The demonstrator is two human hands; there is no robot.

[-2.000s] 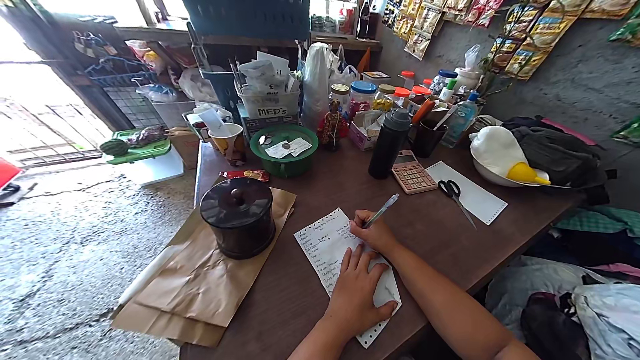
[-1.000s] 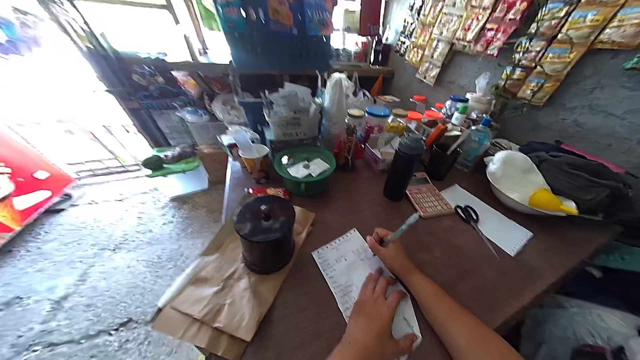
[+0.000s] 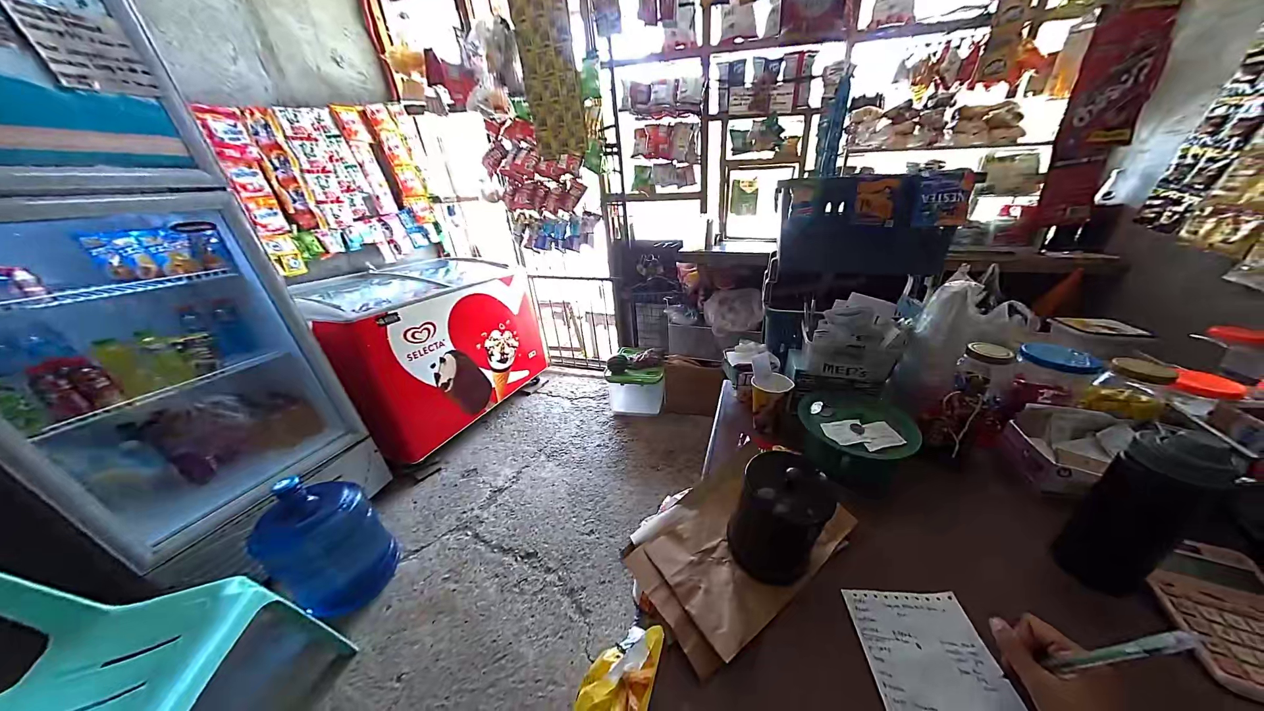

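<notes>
Handwriting covers part of a white notepad sheet (image 3: 923, 652) lying on the dark table at the lower right. At the sheet's right edge, my right hand (image 3: 1052, 657) holds a pen (image 3: 1126, 652), its barrel pointing right. My left hand is out of view. A pink calculator (image 3: 1215, 622) lies right of the pen, and a black tumbler (image 3: 1141, 509) stands behind it. Left of the sheet, a dark lidded pot (image 3: 780, 518) rests on folded brown paper bags (image 3: 691, 583). Behind the pot is a green plastic basin (image 3: 859, 434) with paper slips on it.
Several lidded jars (image 3: 1057, 370) and a plastic bag (image 3: 953, 326) stand at the table's back. Across the concrete floor (image 3: 494, 553) are a red chest freezer (image 3: 434, 355), a glass-door refrigerator (image 3: 168, 375), a blue water jug (image 3: 321, 543) and a turquoise plastic chair (image 3: 168, 642).
The view has swung far to the left. My left hand, earlier flat on the sheet, is no longer in view. My right hand still holds the pen.
</notes>
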